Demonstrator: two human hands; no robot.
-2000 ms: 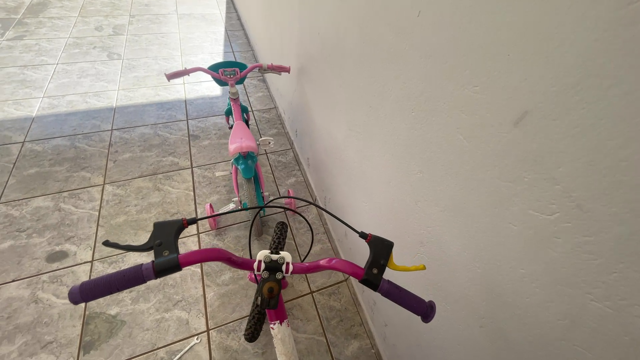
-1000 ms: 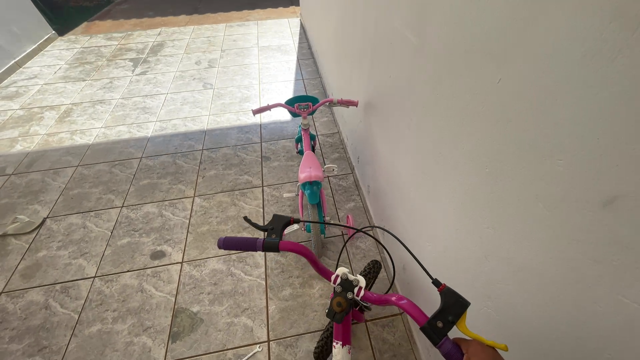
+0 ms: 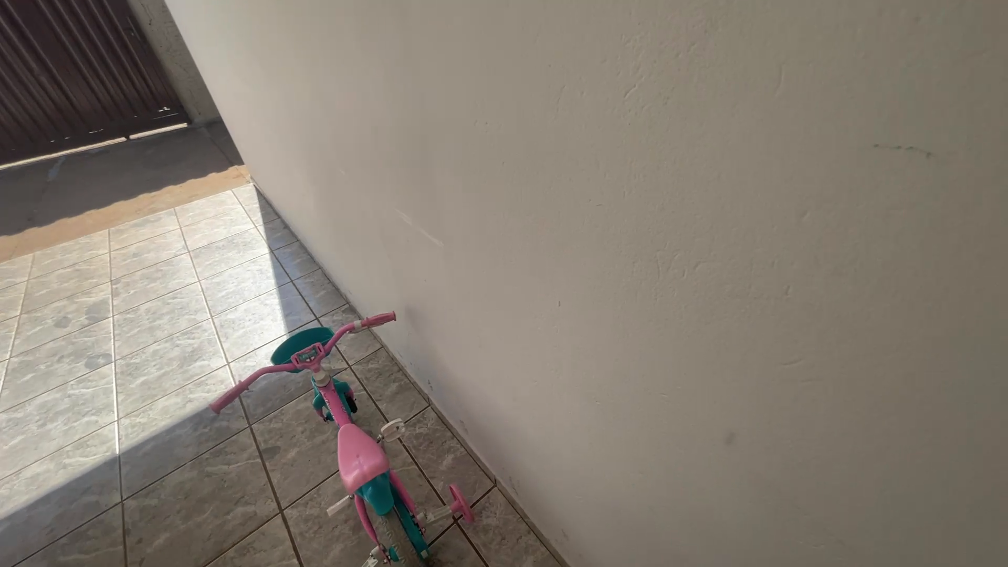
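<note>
Neither my left hand nor my right hand shows in the head view now, so what they touch is hidden. A small child's bicycle stands upright on the tiles, with a pink saddle (image 3: 362,457), pink handlebar grips and a teal basket (image 3: 302,349) at the front. A pink training wheel (image 3: 461,504) sticks out on its right side, beside the teal rear mudguard (image 3: 376,494). White pedals show on both sides, the right one (image 3: 391,429) nearer the wall. The purple-gripped bicycle is outside the view.
A plain light wall (image 3: 669,276) fills the right side, close beside the bicycle. Grey floor tiles (image 3: 197,496) run along its foot, part in shade and part in sun. A dark ribbed metal gate (image 3: 79,71) stands at the far left beyond a brownish strip of ground.
The view has swung strongly up and right, so the magenta handlebar with purple grips has left it. One second ago a hand was at its right grip; no hand shows now.
</note>
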